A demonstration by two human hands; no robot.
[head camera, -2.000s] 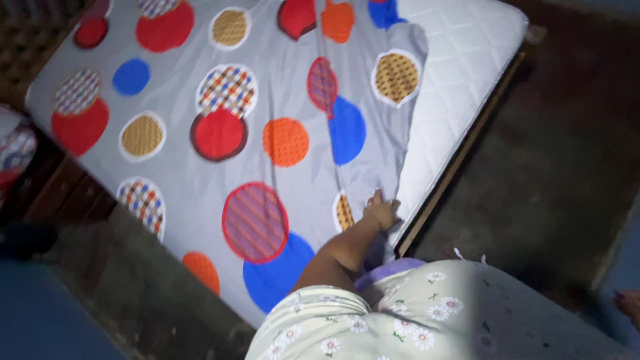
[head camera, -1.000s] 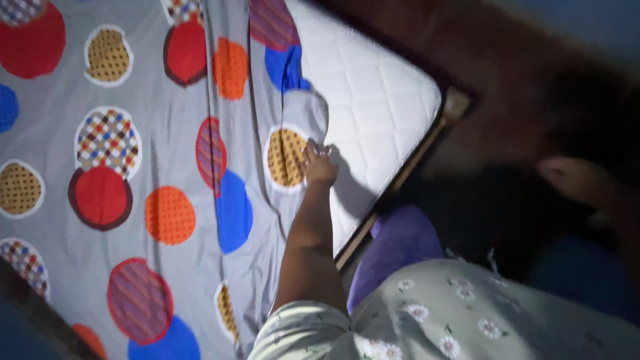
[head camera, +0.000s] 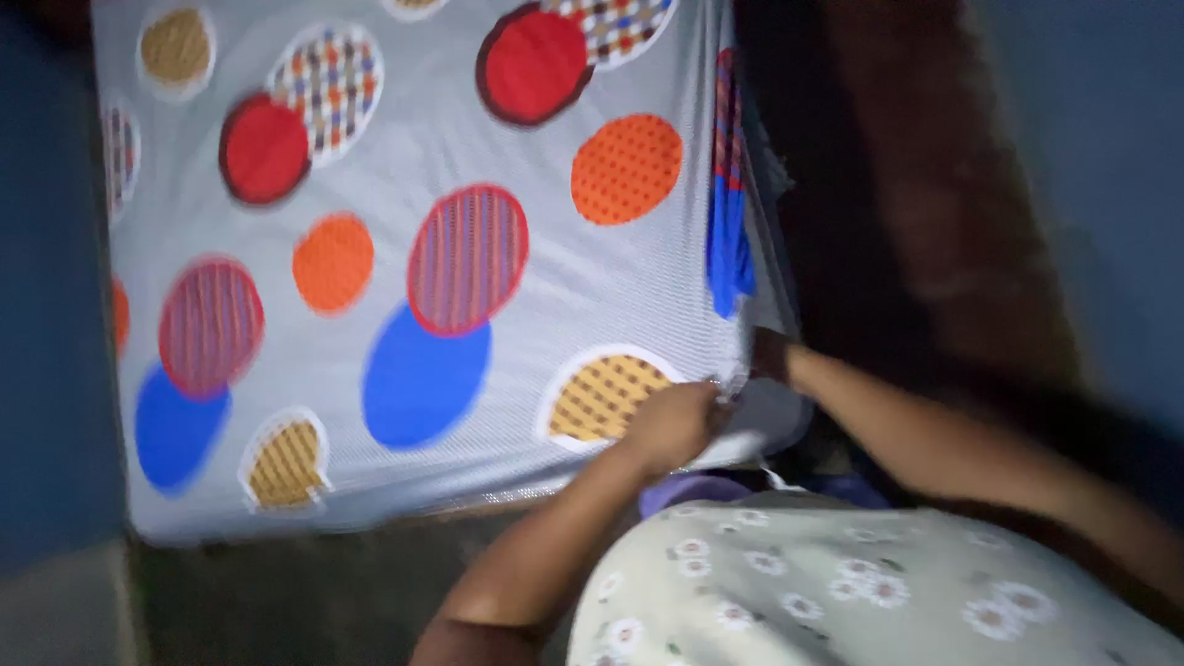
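Note:
A grey bedsheet (head camera: pixel 546 287) with red, blue, orange and patterned circles lies stretched over a mattress. At the mattress's near right corner, my left hand (head camera: pixel 680 421) grips the sheet's edge beside a yellow checked circle. My right hand (head camera: pixel 770 356) is at the right side of the same corner, its fingers partly hidden behind the gathered cloth; it appears to hold the sheet there. A bare whitish part of the mattress (head camera: pixel 772 416) shows between and below the hands. Bunched blue and red cloth hangs down the right side.
Dark floor (head camera: pixel 277 592) lies below the near edge of the bed and along its right side. Blue surfaces stand at the far left (head camera: pixel 55 277) and far right (head camera: pixel 1101 185). My flowered garment (head camera: pixel 814 573) is close to the mattress corner.
Both hands are now at the corner; one second ago my left hand lay on the sheet and my right was away to the right. The sheet now covers more of the mattress. The view has shifted.

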